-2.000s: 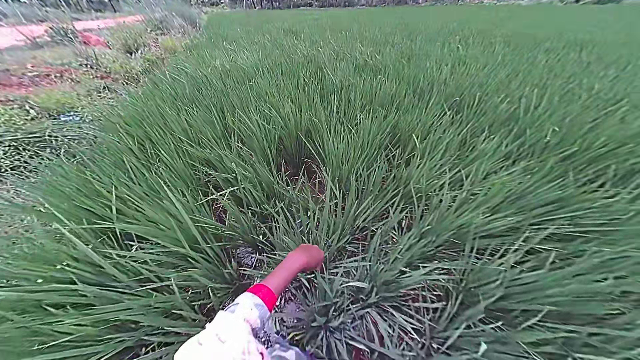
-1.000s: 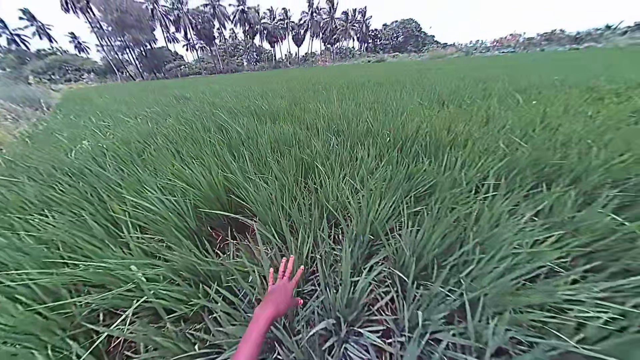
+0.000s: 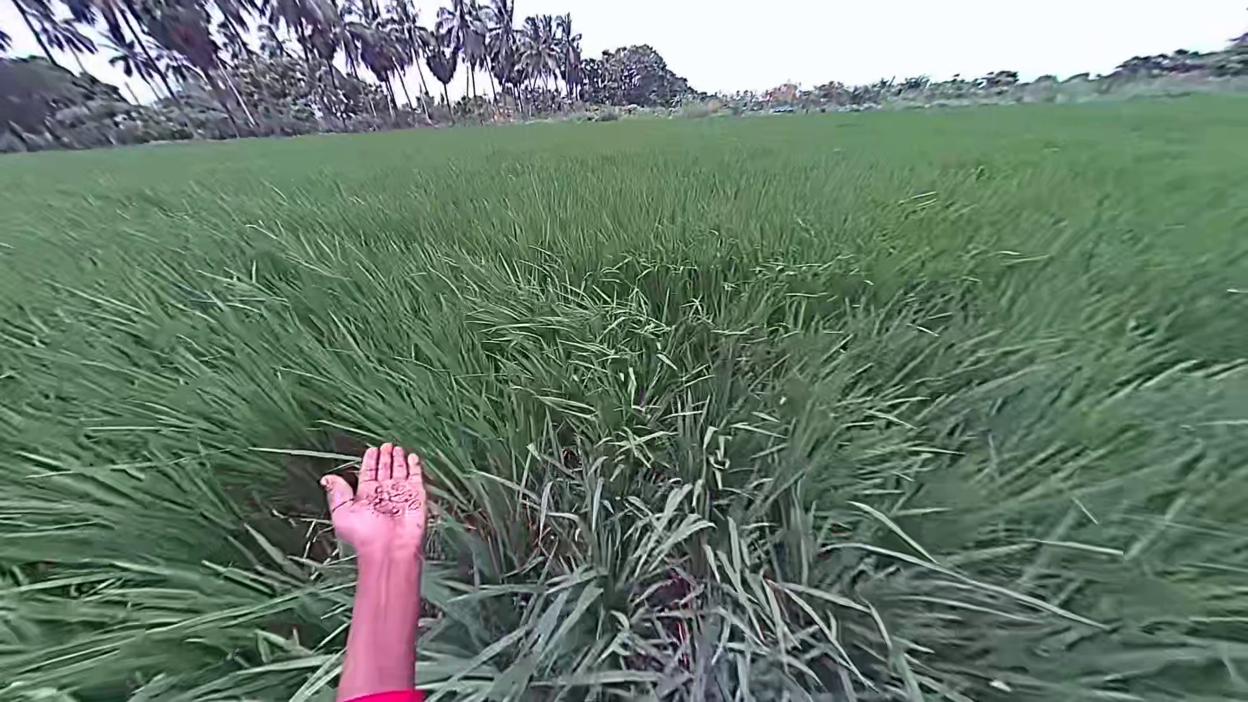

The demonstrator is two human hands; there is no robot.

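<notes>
My left hand (image 3: 385,502) is held out palm up over the green grass-like crop (image 3: 624,370), at the lower left of the head view. Its fingers are straight and close together, and the thumb points out to the left. Brown specks, like soil or small grains (image 3: 393,498), lie on the palm and the lower fingers; whether they are loose or stuck cannot be told. The hand grips nothing. A red cuff (image 3: 385,695) shows at the bottom edge. My right hand is out of view.
Long, dense leaves surround the arm, with bent, paler blades (image 3: 673,546) in the near middle. Brown ground (image 3: 312,531) shows between plants by the hand. Palm trees (image 3: 390,49) stand at the far left, and low bushes (image 3: 877,93) line the field's far edge.
My left hand, earlier reaching down into the leaves, then raised with fingers spread, now faces palm up further left. The view has tilted up to the horizon.
</notes>
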